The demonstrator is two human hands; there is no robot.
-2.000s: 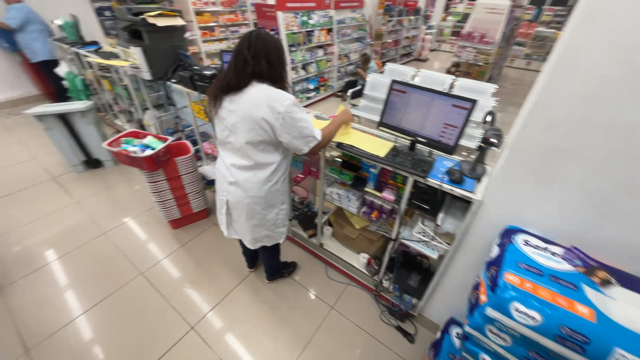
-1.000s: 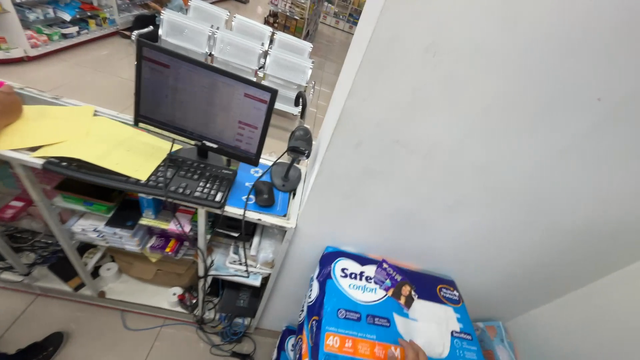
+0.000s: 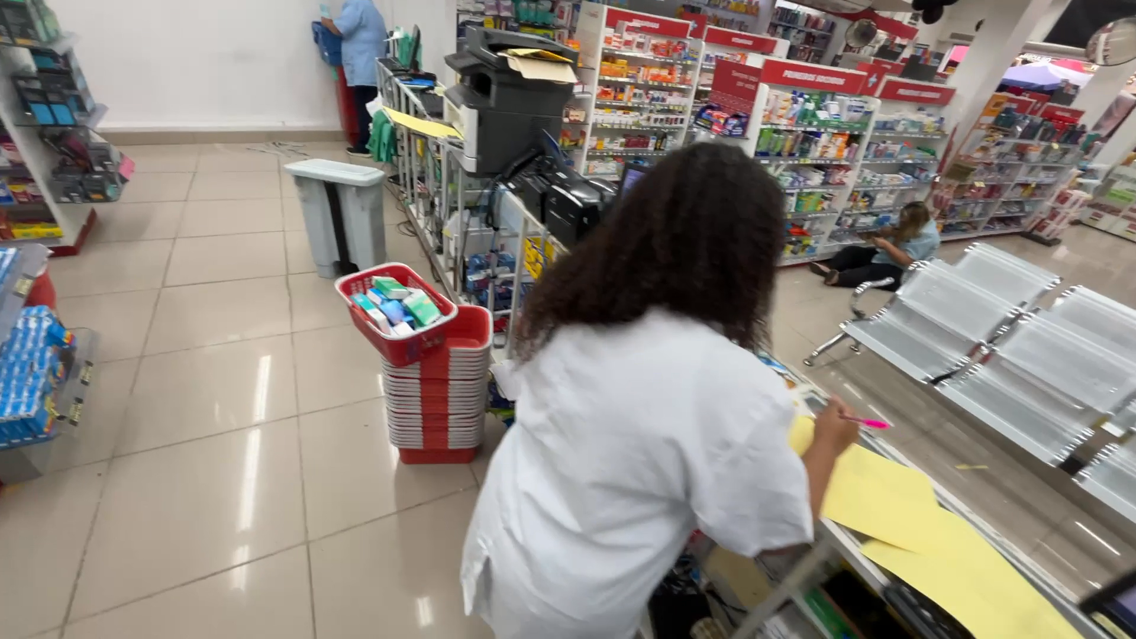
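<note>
Neither my left hand nor my right hand shows in the head view, so what they hold or touch is hidden. Close in front stands a person in a white coat (image 3: pixel 621 461), back turned, leaning over the counter. That person's right hand (image 3: pixel 832 428) holds a pink pen (image 3: pixel 868 422) above yellow paper sheets (image 3: pixel 879 497) that lie along the counter. Left of the person, a red basket (image 3: pixel 397 306) holding small boxes sits tilted on a stack of red baskets (image 3: pixel 437 404).
A grey bin (image 3: pixel 342 217) stands behind the baskets. A black printer (image 3: pixel 510 98) rests on the counter further back. Metal waiting seats (image 3: pixel 976 328) are at the right, with a person (image 3: pixel 896 248) sitting on the floor beyond. Another person (image 3: pixel 355 53) stands at the far wall.
The view has swung left, from the monitor and diaper packs to the person in the white coat. A fingertip at the diaper pack one second ago is out of view now.
</note>
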